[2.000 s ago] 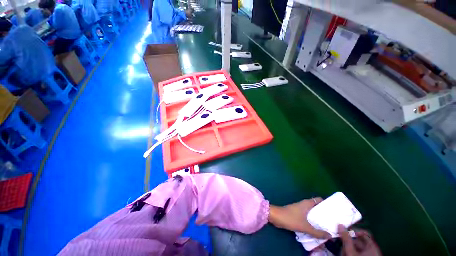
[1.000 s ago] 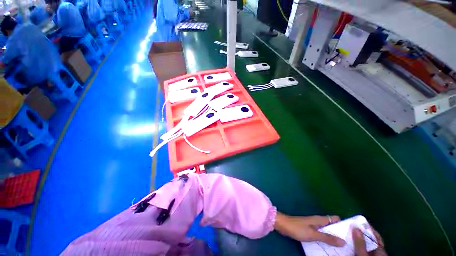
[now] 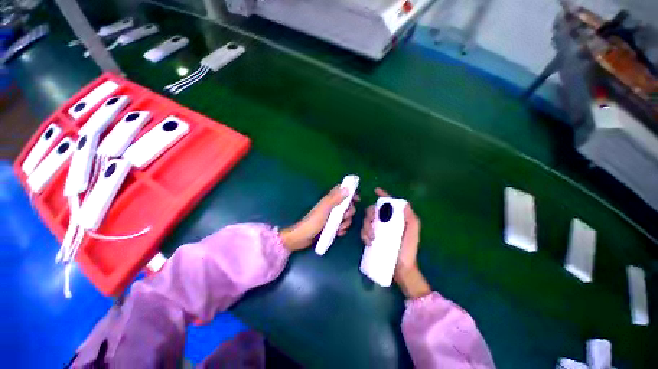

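Observation:
My left hand point(image 3: 317, 220) holds a white slab point(image 3: 338, 215) turned on edge, so its narrow side shows. My right hand point(image 3: 408, 241) holds a white power bank point(image 3: 384, 249) with its black oval window up near the top end. The two units are apart, both above the dark green conveyor point(image 3: 288, 144). No cables show on either held unit.
A red divided tray point(image 3: 191, 184) at left holds several power banks with black ovals and loose cables. More units lie beyond it. Plain white units point(image 3: 520, 220) lie spaced at right, others at the lower right edge. Machines stand across the belt.
The view has turned right. My hands, earlier together around white units at lower right, are now apart, one unit in each. A black oval now shows on the right one.

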